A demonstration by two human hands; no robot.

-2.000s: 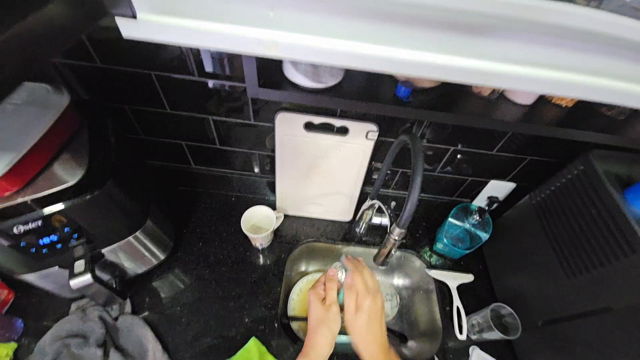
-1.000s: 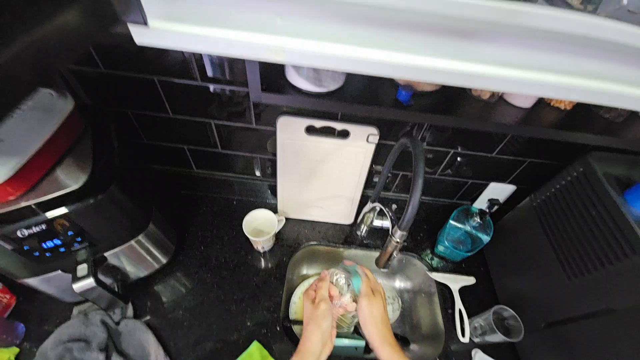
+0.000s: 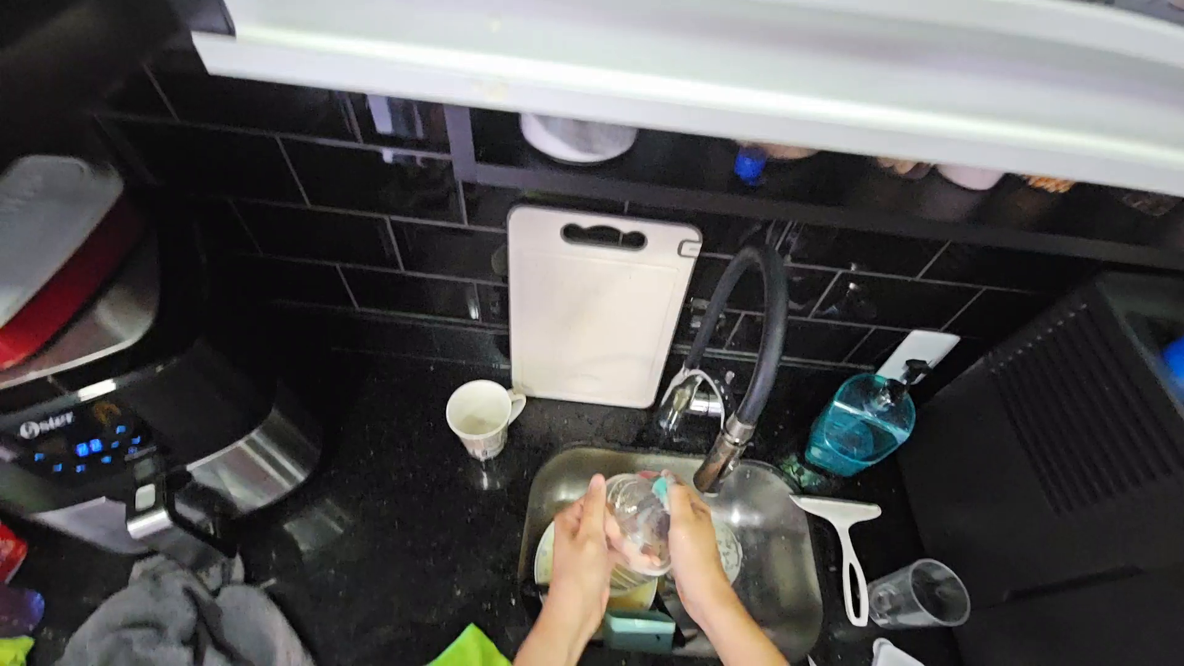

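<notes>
Over the steel sink [image 3: 782, 555], my left hand [image 3: 583, 550] holds a clear glass [image 3: 638, 518] from its left side. My right hand [image 3: 694, 546] is at the glass's right side, with a bit of teal material [image 3: 660, 490], perhaps a sponge, under its fingers. Beneath my hands a light-coloured plate [image 3: 546, 555] lies in the sink, partly hidden. A teal object [image 3: 640, 631] is at the sink's near edge. The black hose faucet [image 3: 772, 324] arches behind, its metal spout end [image 3: 721, 458] close to my right hand.
A white mug [image 3: 481, 421] stands left of the sink, before an upright cutting board [image 3: 597, 314]. At right are a blue soap dispenser [image 3: 858, 425], a white squeegee [image 3: 848, 546] and a clear tumbler [image 3: 920, 594]. An air fryer [image 3: 166, 416] and grey cloth [image 3: 185, 615] are left; a white cabinet edge [image 3: 647, 88] hangs above.
My hands have turned the glass and moved a little apart around it. The glass now shows more plainly between them than in the earliest frame.
</notes>
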